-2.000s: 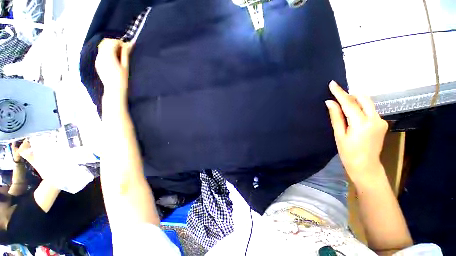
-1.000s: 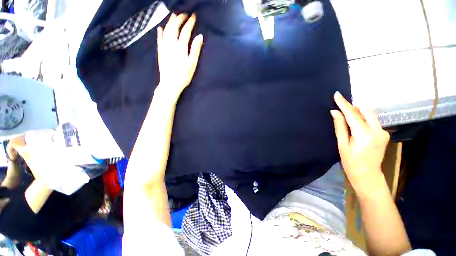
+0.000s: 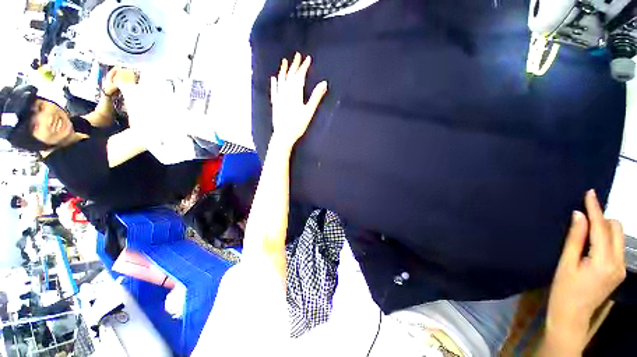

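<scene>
The dark garment body (image 3: 447, 139) lies spread over the table and hangs over my lap. Its checked lining shows at the top edge (image 3: 325, 7), and more checked cloth (image 3: 314, 275) hangs below. My left hand (image 3: 293, 104) lies flat on the left part of the cloth with fingers apart. My right hand (image 3: 594, 254) rests at the lower right edge of the cloth, fingers slightly apart. The machine head with its lit foot area (image 3: 541, 52) is at the upper right; the needle point is too glared to tell.
A seated person (image 3: 77, 139) in a black top and cap is at the left, near a machine with a round vent (image 3: 131, 29). Blue crates (image 3: 167, 258) stand below. The white table edge (image 3: 625, 209) shows at the far right.
The view has swung left, so the cloth and machine head sit further right. My left hand moved from the checked edge onto the dark cloth and lies flat. My right hand stays at the right edge.
</scene>
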